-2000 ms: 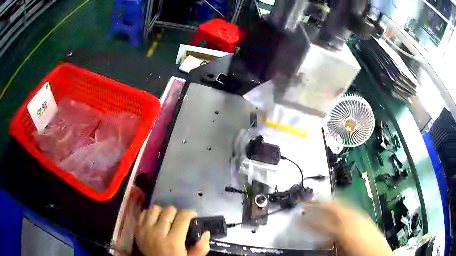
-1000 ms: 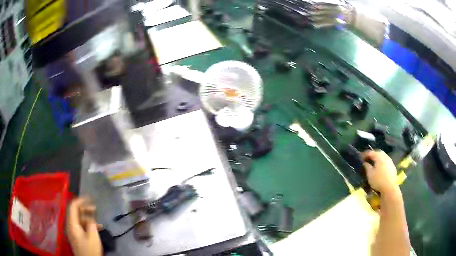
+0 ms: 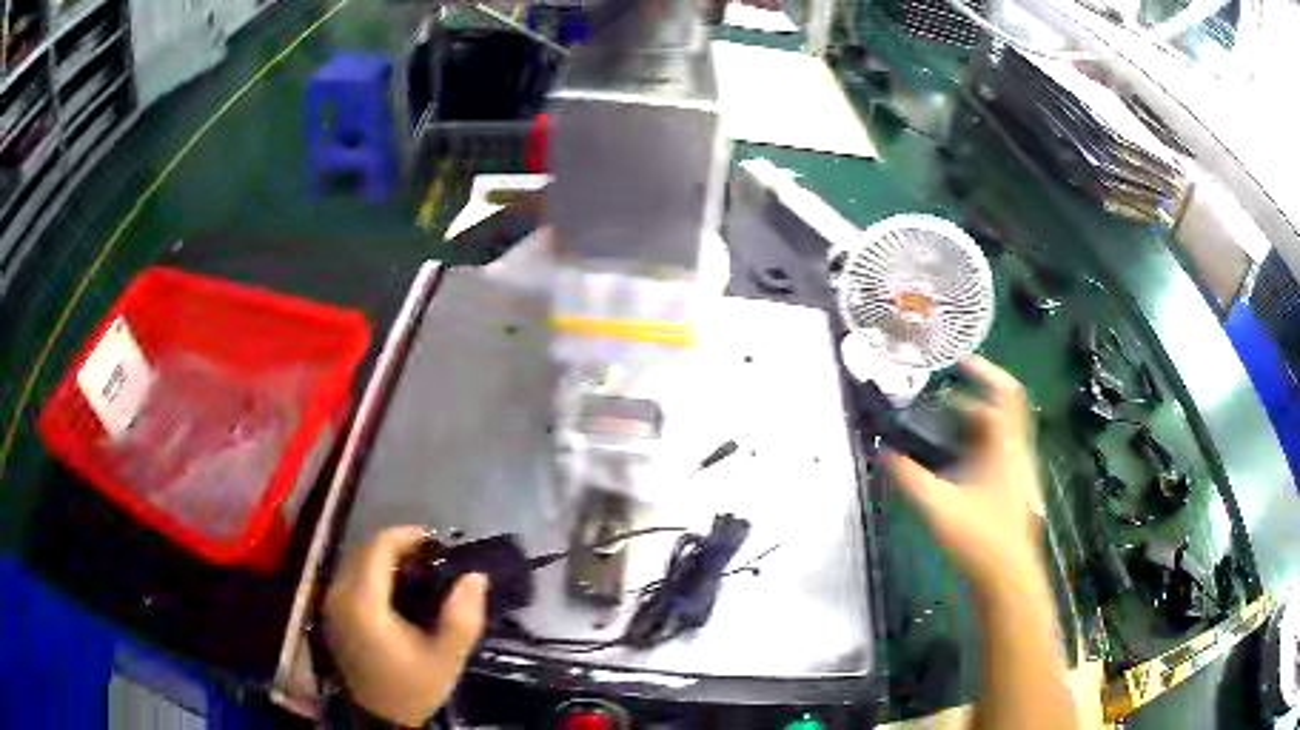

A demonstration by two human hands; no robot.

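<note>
My left hand (image 3: 399, 628) holds a black power adapter (image 3: 502, 571) at the front left of the silver base plate (image 3: 777, 599). Its thin cord runs right to a bundled adapter cable (image 3: 692, 578) lying on the plate. The pale fixture (image 3: 620, 417) under the welding horn (image 3: 635, 186) shows no adapter in it. A clamp bar (image 3: 599, 549) stands in front of the fixture. My right hand (image 3: 984, 492) is blurred, right of the plate and below the fan, with a dark adapter (image 3: 924, 437) between thumb and fingers.
A white desk fan (image 3: 917, 295) stands right of the plate. A red basket (image 3: 214, 414) with clear bags is at left. Adapters with cords (image 3: 1141, 471) lie on the green belt at right, behind a yellow-black bar (image 3: 1183, 663). A red button (image 3: 587, 717) is at the front edge.
The view has swung back to the press. My right hand has come from the belt's yellow-black bar to beside the fan with an adapter. The adapter earlier in the fixture is gone from it.
</note>
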